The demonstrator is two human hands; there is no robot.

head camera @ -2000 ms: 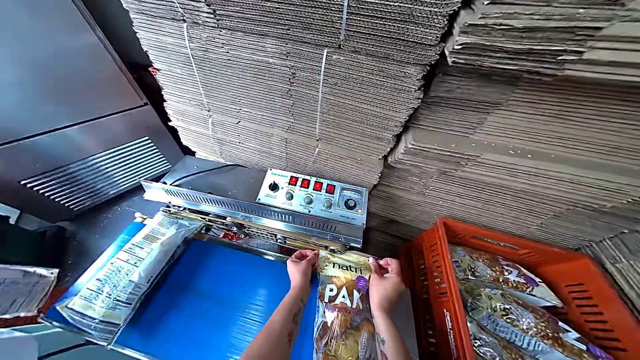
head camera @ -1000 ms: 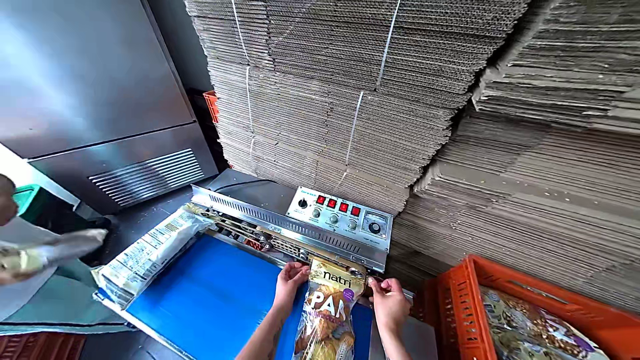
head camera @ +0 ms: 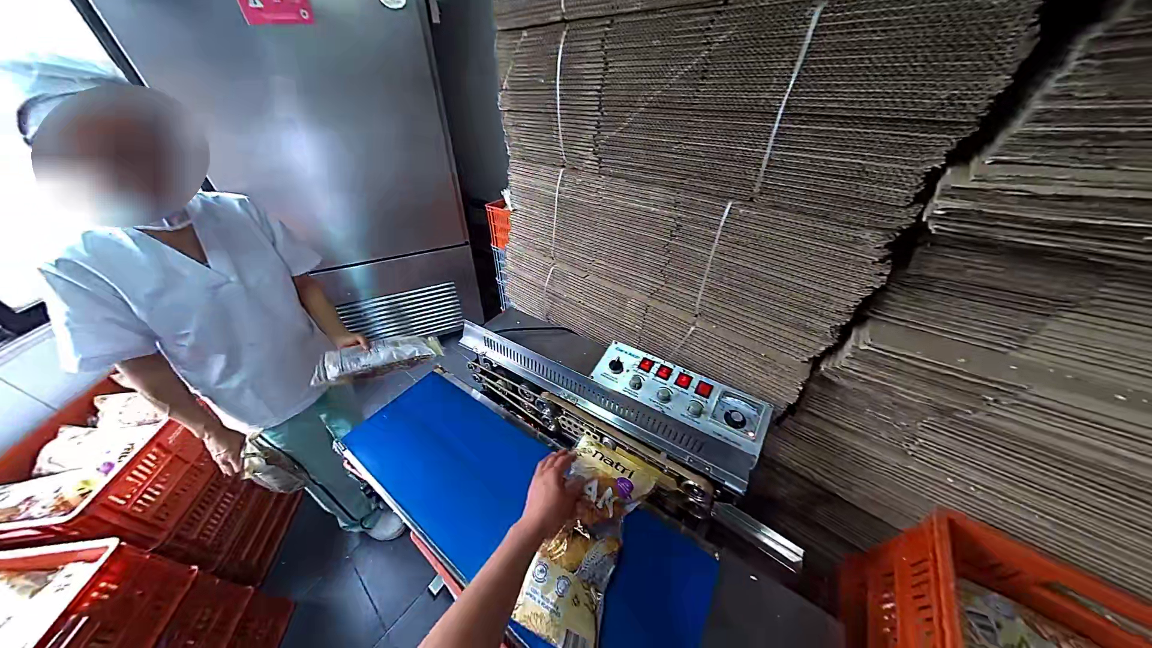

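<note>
A plastic bread bag (head camera: 562,585) lies on the blue conveyor belt (head camera: 450,468), its top edge at the sealing rail of a continuous band sealer (head camera: 630,423). My left hand (head camera: 553,495) rests on the upper left part of this bag, fingers bent over its edge; whether it grips the film cannot be told. My right hand is out of view. Behind the rail stands the sealer's control panel (head camera: 681,387), with several red switches and knobs.
A co-worker (head camera: 207,297) stands at the left holding a filled bag (head camera: 378,357) and another bag (head camera: 270,463). Orange crates (head camera: 144,495) of bags are stacked at lower left; another orange crate (head camera: 1035,576) is at lower right. Strapped cardboard stacks (head camera: 675,180) rise behind the sealer.
My right hand has left the bag and the view. The bag that lay on the belt's left end is gone from there. The view has swung left, showing the co-worker.
</note>
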